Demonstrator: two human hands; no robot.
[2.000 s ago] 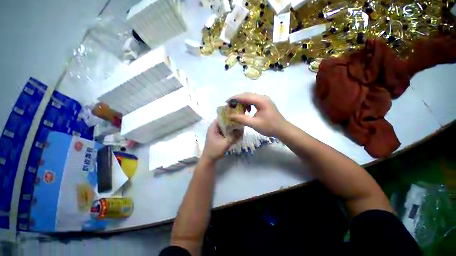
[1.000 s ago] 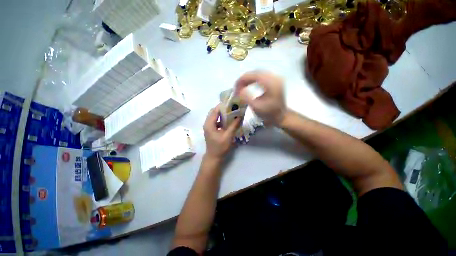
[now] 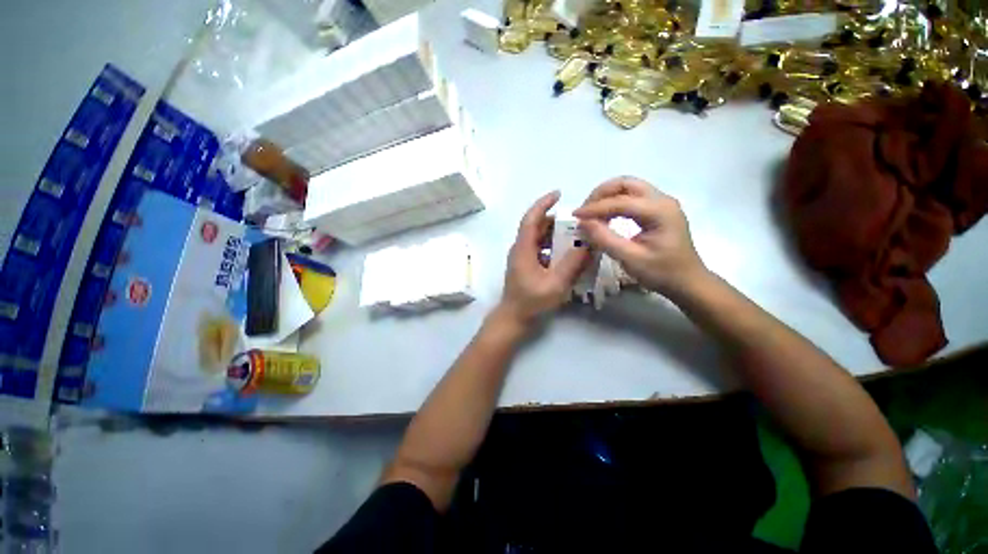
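A small white carton [image 3: 564, 235] is held between my hands at the middle of the table. My left hand [image 3: 540, 263] grips its left side and lower part. My right hand [image 3: 641, 233] has its thumb and fingertips pinched at the carton's upper right; whether they hold a slim insert I cannot tell. Fingers hide most of the carton. White slim inserts [image 3: 602, 284] lie fanned on the table just below and behind my hands, partly covered by them.
Packed white cartons [image 3: 395, 196] stand in long rows at left, with a shorter row [image 3: 417, 274] nearer. A bottle pile [image 3: 693, 67] lies at the top right, a rust-brown cloth [image 3: 867, 206] at right. A can [image 3: 284, 372], black flat object [image 3: 263, 287] and light blue carton [image 3: 163, 292] lie left.
The view has shifted, so the table things sit farther right. The golden bottle seen earlier in my left hand no longer shows; a white carton is now between both hands. My right hand has closed in on it.
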